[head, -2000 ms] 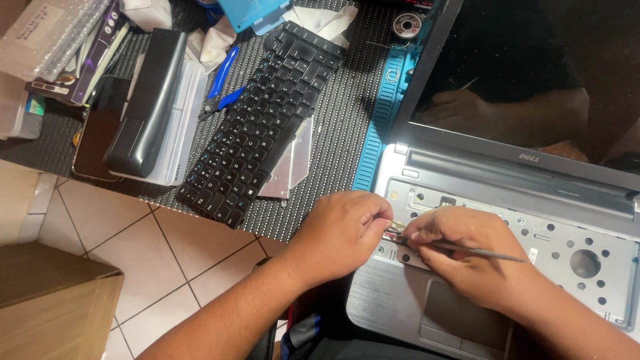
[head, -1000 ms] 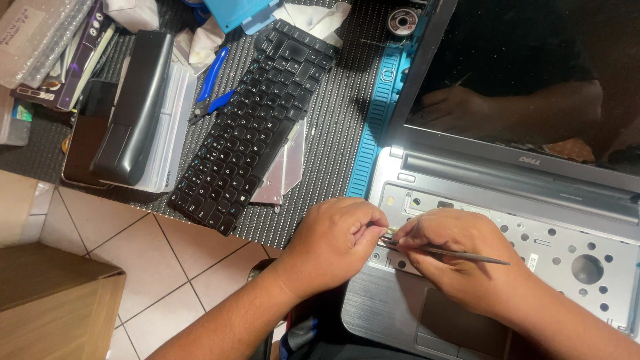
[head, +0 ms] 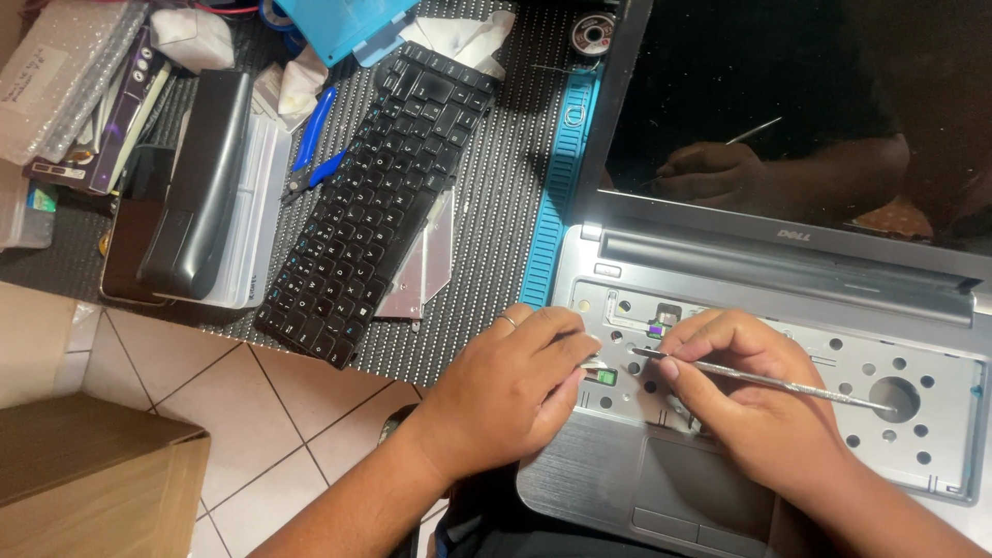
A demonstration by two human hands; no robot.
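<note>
A Dell laptop (head: 589, 434) stands with its screen (head: 775, 101) raised and its keyboard bay (head: 860, 387) exposed. My right hand (head: 744, 380) holds a thin metal pick (head: 775, 382) like a pen, its flat tip just above the bay's left part. At the bay's left edge my left hand (head: 519, 380) pinches a small pale strip, perhaps a flat cable (head: 593, 362), beside a slot showing a green board (head: 603, 377). A purple and green connector (head: 656, 330) shows in an upper opening. A removed laptop keyboard (head: 380, 201) lies left of the laptop.
Blue-handled cutters (head: 314, 147), a black stapler-like case (head: 198, 186) on a clear plastic box (head: 260, 209) and a bubble-wrapped package (head: 66, 77) lie at left. A solder spool (head: 593, 35) sits by the screen on a blue mat (head: 554, 194). A metal plate (head: 426, 263) is partly under the loose keyboard.
My right hand has moved right, away from my left, and the pick's tip now shows apart from the left fingers. My left hand stays at the bay's left edge.
</note>
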